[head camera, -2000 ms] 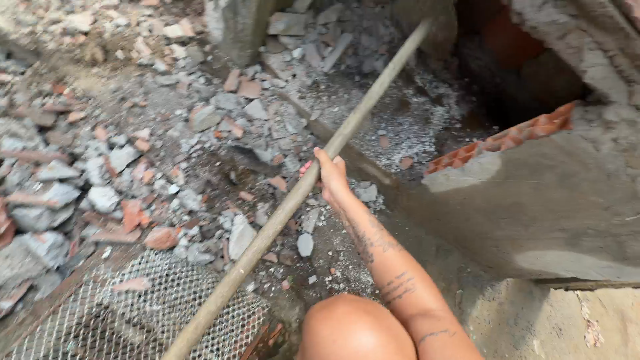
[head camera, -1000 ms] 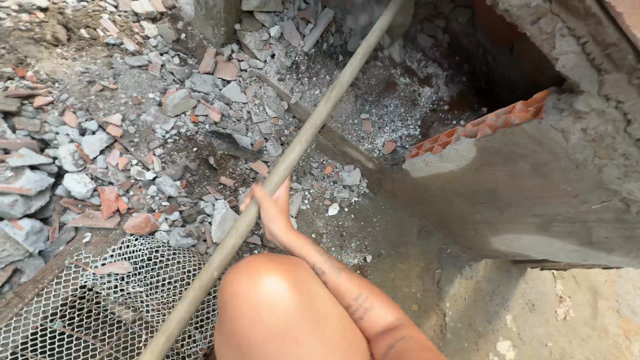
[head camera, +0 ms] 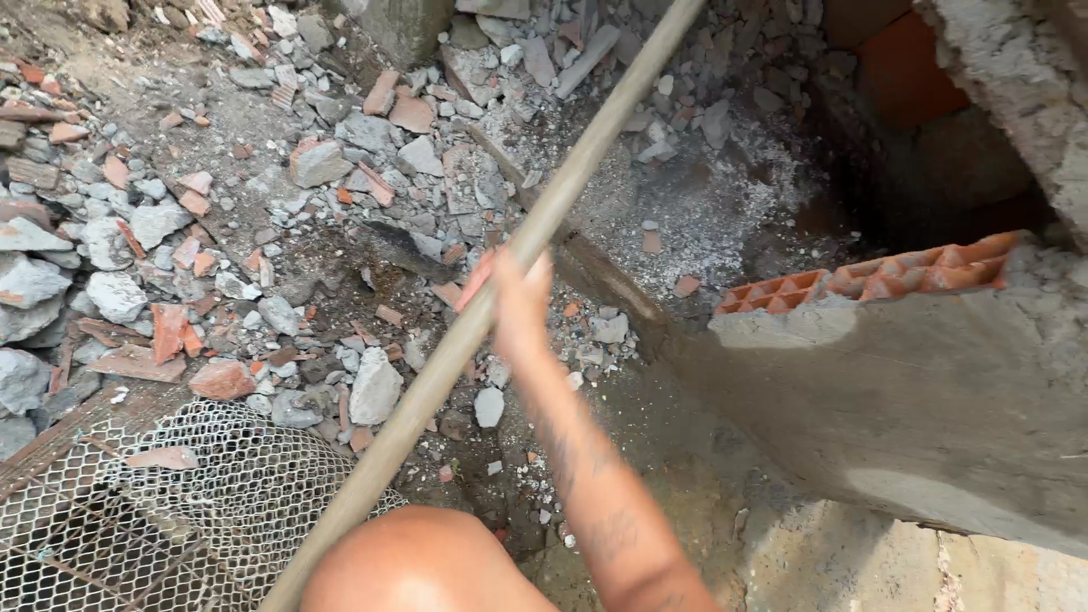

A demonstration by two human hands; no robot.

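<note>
A long wooden pole (head camera: 586,153) runs diagonally from the bottom left to the top edge, where its far end leaves the view. My right hand (head camera: 514,293) is closed around the middle of the pole, somewhat blurred, with the tattooed forearm reaching up from the bottom. The near end of the pole passes beside my bare knee (head camera: 408,565) and out of the frame. My left hand does not show. Under and beyond the pole lie broken concrete and brick rubble (head camera: 374,387) and a patch of pale grit (head camera: 722,212).
Metal mesh (head camera: 246,484) on a wooden frame lies at the lower left, with rubble piled above it. To the right stands a plastered wall (head camera: 867,391) with broken hollow brick (head camera: 926,272) along its top, beside a dark opening (head camera: 926,187). A concrete post (head camera: 404,30) stands at the top.
My right hand stays on the pole throughout, while the pole's far end goes from visible near the top edge to out of view. The view has shifted somewhat.
</note>
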